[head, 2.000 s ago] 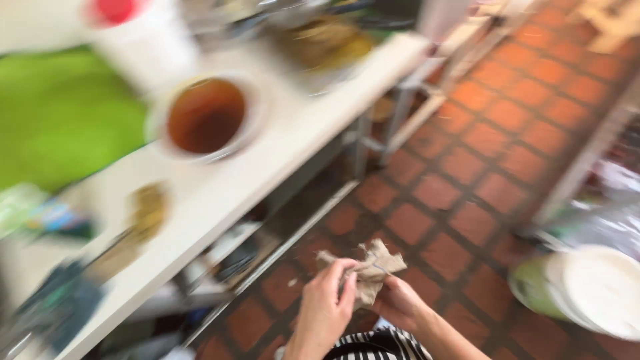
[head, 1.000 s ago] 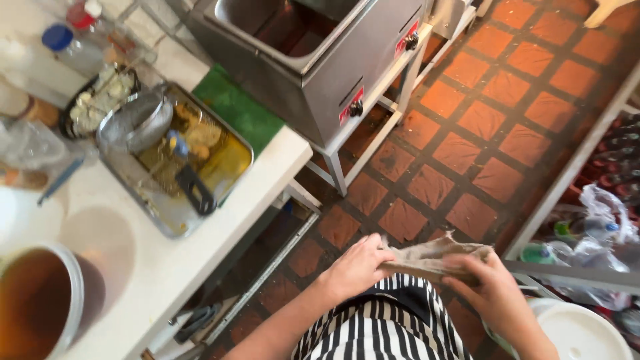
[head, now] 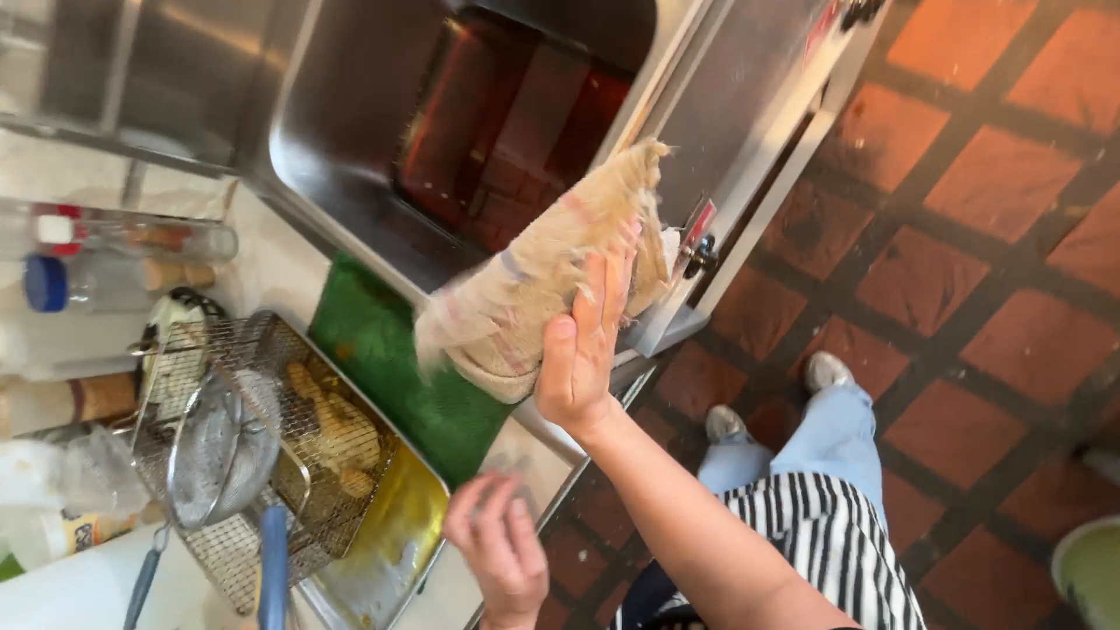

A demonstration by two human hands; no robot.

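Note:
A frayed beige cloth [head: 534,289], folded and partly blurred, is held by my right hand [head: 586,328]. My right thumb and fingers lie along its near side, over the front rim of a stainless steel fryer [head: 350,219] with dark reddish liquid in its well. My left hand [head: 503,542] is empty, its fingers slightly bent and blurred, beside the counter edge and below the cloth. Left of it, a metal tray [head: 376,569] with yellow oil carries a wire basket [head: 341,516] with fried pieces, and a round mesh strainer [head: 223,446].
A green mat [head: 411,385] lies between tray and fryer. Bottles, one with a blue cap [head: 45,283], crowd the left of the counter. Fryer control knobs [head: 700,254] face the red tiled floor [head: 927,280]. A pale green bucket [head: 1089,564] stands at the right edge.
Both hands were on the cloth one second ago; now my left hand is off it. My right hand has brought the cloth to the fryer. The view has shifted toward the fryer.

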